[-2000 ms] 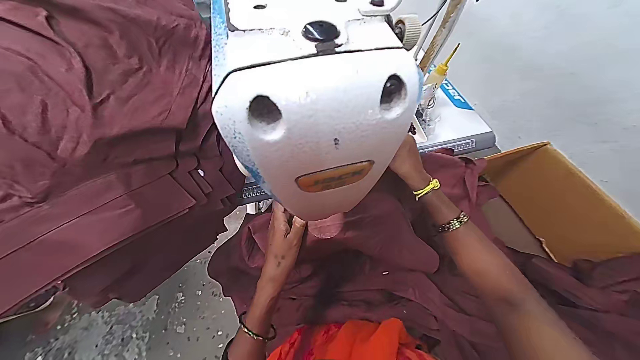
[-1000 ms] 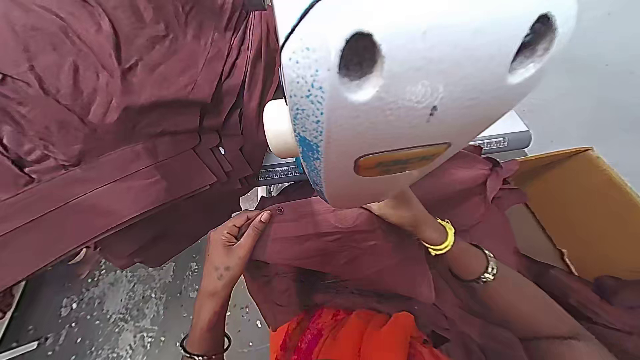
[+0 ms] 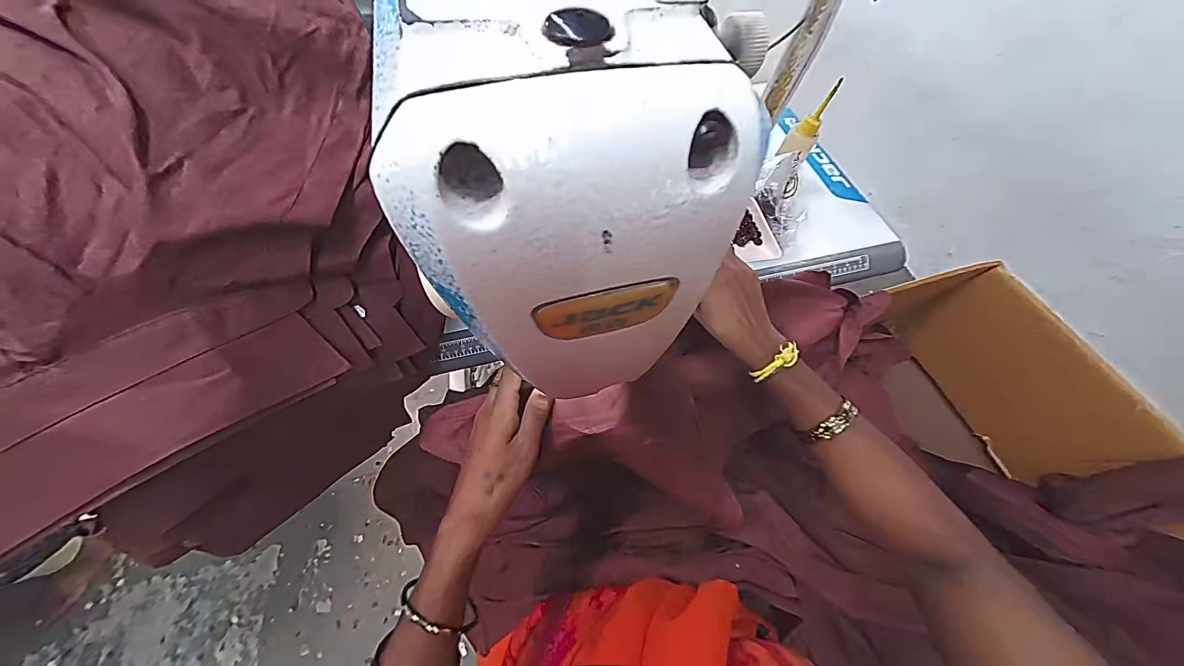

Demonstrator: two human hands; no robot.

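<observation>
A white Jack sewing machine head (image 3: 573, 222) fills the upper middle and hides the needle area. Below its left edge, my left hand (image 3: 504, 435) grips maroon fabric (image 3: 657, 444) between thumb and fingers, its fingertips partly behind the machine. My right hand (image 3: 735, 305) is at the machine's right side, over the same cloth; its fingers are hidden, so its grip cannot be told. The fabric hangs from the machine down over my lap and to the right.
Stacked maroon fabric pieces (image 3: 166, 370) lie at the left. At the right stands an open cardboard box (image 3: 1036, 370) with maroon cloth at it. On the machine bed are a small tray of dark buttons (image 3: 763, 236) and a yellow-tipped tool (image 3: 809, 125).
My left hand, one second ago pinching the cloth's edge left of the machine, has moved right and up against the machine head. The view has shifted back from the machine.
</observation>
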